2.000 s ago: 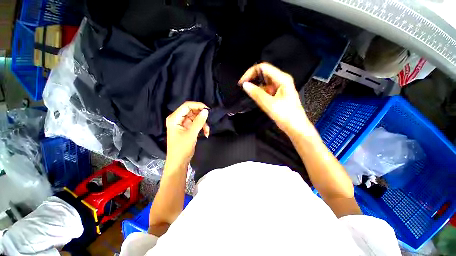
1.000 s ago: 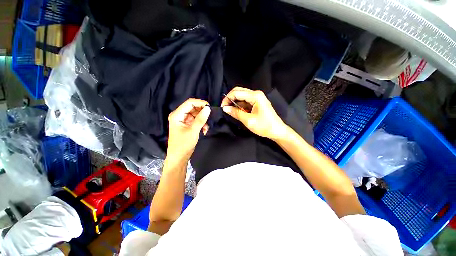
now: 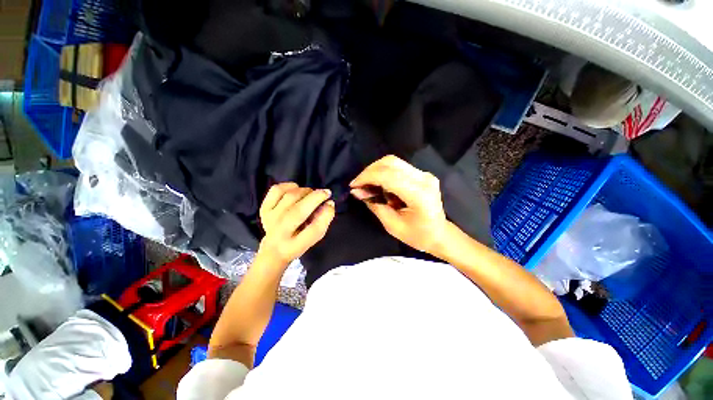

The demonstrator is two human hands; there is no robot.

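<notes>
A black and dark navy garment (image 3: 258, 117) lies over the lap and spreads to the left and up. My left hand (image 3: 295, 219) pinches the dark cloth between thumb and fingers at the lap. My right hand (image 3: 403, 201) is just to its right, its thumb and fingertips closed close to the cloth edge. A needle or thread is too fine to make out now. A pale line of stitching or trim shows on the garment's upper part.
A white table edge with a printed scale (image 3: 625, 55) curves across the upper right. A blue crate (image 3: 547, 234) holding a clear bag stands right. Clear plastic (image 3: 117, 183) lies under the garment. A red stool (image 3: 176, 301) and a person's pale sleeve (image 3: 70, 359) are lower left.
My right hand came in from the upper right to beside my left hand, then moved slightly lower. My left hand has lowered and turned a little. The thin glinting line at my right fingertips no longer shows.
</notes>
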